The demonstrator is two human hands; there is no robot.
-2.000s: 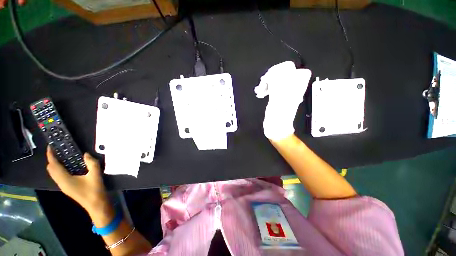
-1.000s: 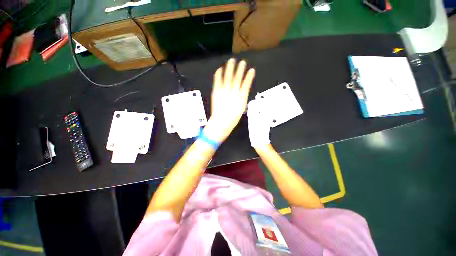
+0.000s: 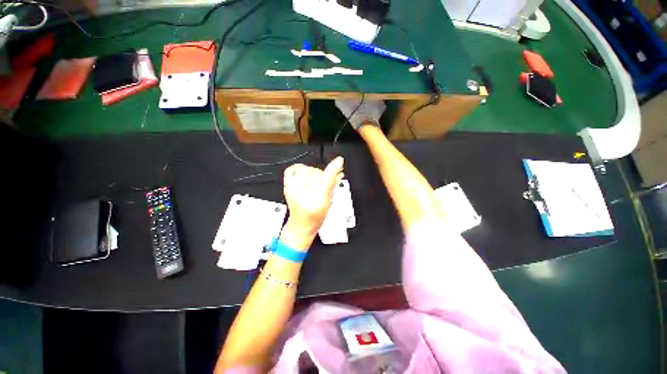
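Observation:
My left hand (image 3: 308, 191), bare with a blue wrist band, is over the middle of the black bench (image 3: 380, 270), fingers curled and thumb raised. Whether it holds anything is unclear. It partly covers the middle white unit (image 3: 339, 212). Another white unit (image 3: 252, 223) lies left of it. A third white unit (image 3: 459, 208) lies right, partly behind my right arm. My right hand (image 3: 363, 111), in a whitish glove, reaches into the dark opening of the wooden rear bench (image 3: 263, 118); its fingers are partly shadowed and its hold is unclear.
A black remote control (image 3: 164, 232) and a black device (image 3: 80, 231) lie left. A clipboard (image 3: 570, 199) lies right. The rear bench holds a blue pen (image 3: 383, 52), white strips (image 3: 313, 72) and a power strip (image 3: 336, 17). A white unit (image 3: 184, 90) sits behind left. Thin cables hang down.
My right hand has left the right-hand white unit and moved forward into the rear bench opening. My left hand has let go of the remote control, moved to the middle and curled its fingers.

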